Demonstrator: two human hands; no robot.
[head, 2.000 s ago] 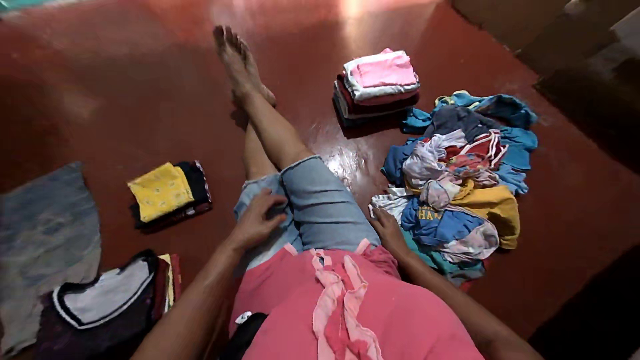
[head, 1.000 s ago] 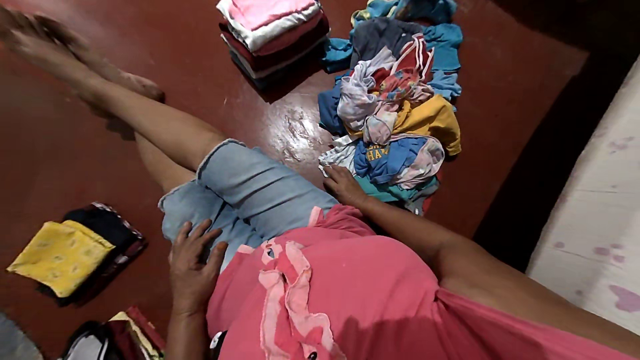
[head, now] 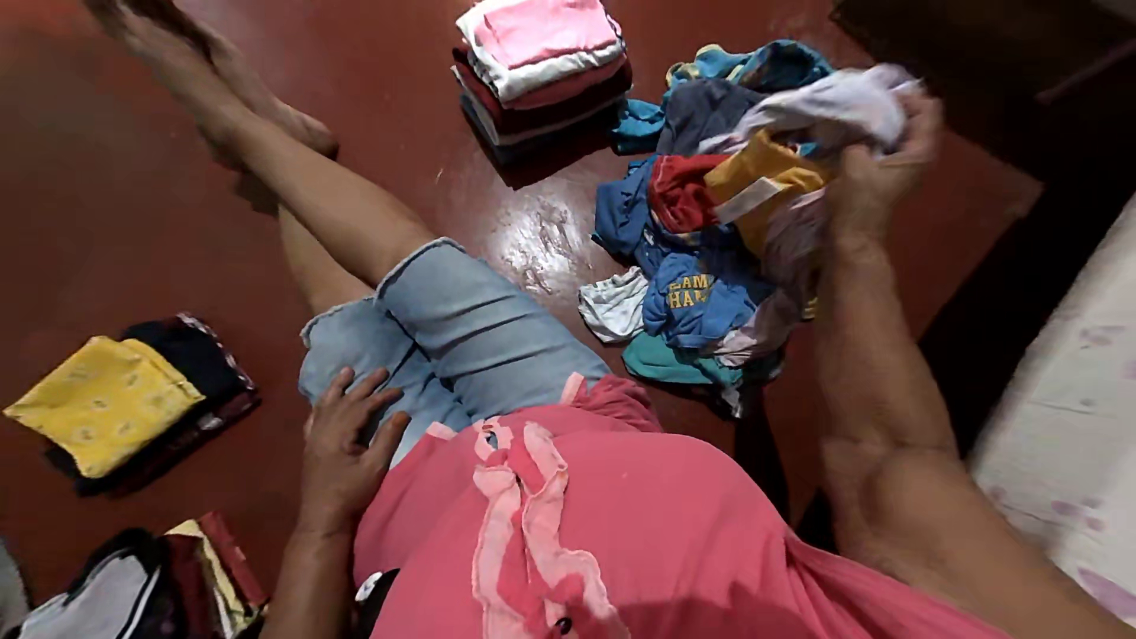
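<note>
My right hand grips a white garment, blurred, at the upper right of a heap of loose clothes. In that heap lie a mustard-yellow garment, a red garment, a blue shirt with yellow lettering, a small white garment and a teal garment. My left hand rests on the denim shorts over my thigh, fingers spread, holding nothing.
On the red floor a folded stack with a pink cloth on top stands beyond my legs. Left lies a folded yellow cloth on dark ones; folded clothes sit at the lower left. A pale patterned surface borders the right.
My right hand has moved from the near side of the heap to its upper right and taken hold of the white garment. The red and mustard garments are more exposed.
</note>
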